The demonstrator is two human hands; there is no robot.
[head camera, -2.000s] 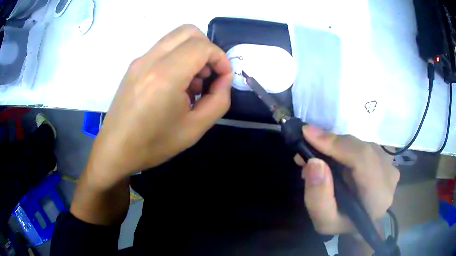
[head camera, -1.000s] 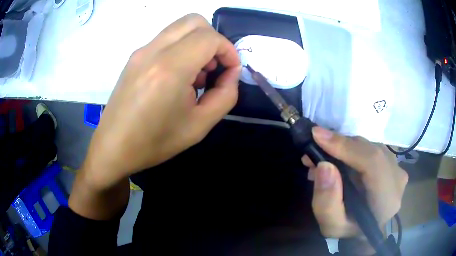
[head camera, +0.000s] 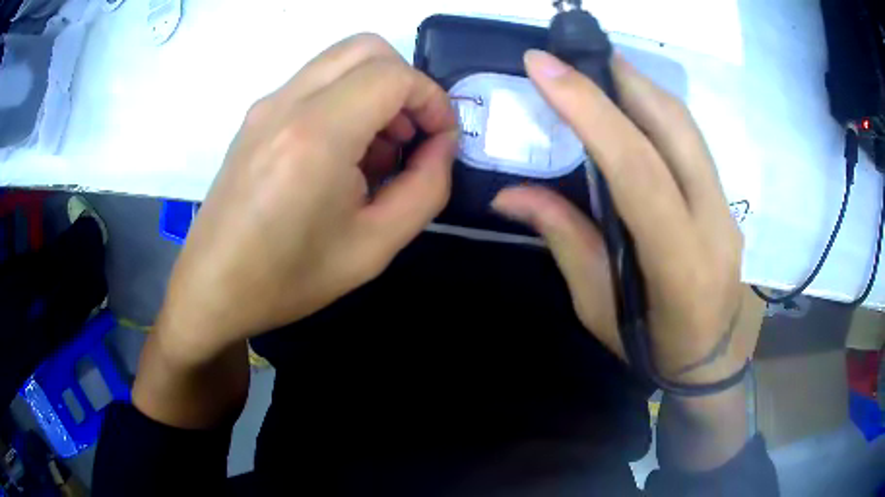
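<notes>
An oval panel [head camera: 519, 126], pale with two solder points at its left end, lies on a black housing [head camera: 466, 49]. Thin lead wires [head camera: 468, 99] run from its left end towards my left fingertips. My left hand [head camera: 320, 184] is pinched at the panel's left edge; the wire ends are hidden by the fingers. My right hand [head camera: 660, 214] holds the soldering iron [head camera: 580, 41] upright across the palm, its tip cut off by the top edge. My right thumb and index finger are spread around the panel's right part. A translucent sleeve lies behind my right hand.
The bench's front edge [head camera: 116, 188] crosses the view. A soldering station [head camera: 859, 68] with a red light and black cord [head camera: 836, 223] stands at right. Bagged pieces [head camera: 34, 92] lie at left. A blue crate [head camera: 82, 388] and a carton [head camera: 801, 388] are below the bench.
My right hand has moved up and towards the panel, and the iron has swung from pointing at the solder points to upright. My left hand stays pinched at the panel's left end.
</notes>
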